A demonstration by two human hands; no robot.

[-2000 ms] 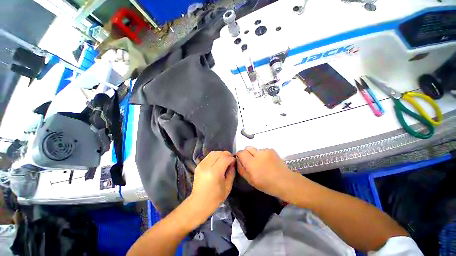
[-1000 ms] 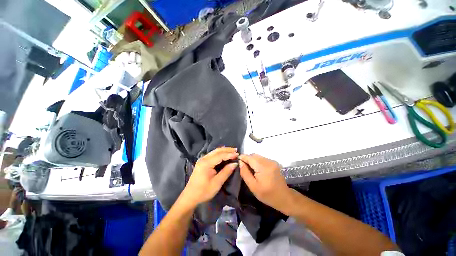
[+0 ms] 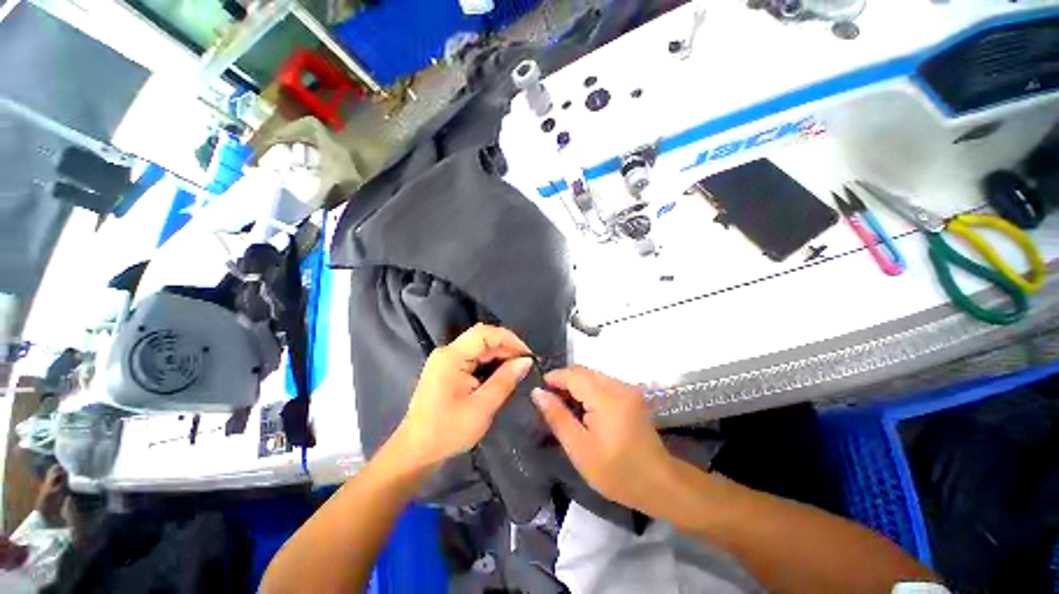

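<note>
A charcoal-grey garment (image 3: 470,226) lies heaped on the white table left of the sewing machine's needle area and hangs over the front edge. My left hand (image 3: 465,389) and my right hand (image 3: 598,429) are both bare and pinch the garment's fabric between thumbs and fingers at the table's front edge. The fingertips are close together, with a small dark edge of fabric between them. The exact part held is too small to tell. The garment is not under the presser foot (image 3: 636,223) as far as I can see.
The white sewing machine (image 3: 743,110) stands at upper right. A dark smartphone (image 3: 766,207), pink-and-blue snips (image 3: 869,232) and green-and-yellow shears (image 3: 975,261) lie before it. A grey motor-like unit (image 3: 180,348) is at left, a red stool (image 3: 314,87) behind, a blue crate (image 3: 906,464) at lower right.
My hands have shifted slightly; the left thumb and right fingers now pinch the cloth differently, and more grey fabric shows spread below them. The view has swung a little.
</note>
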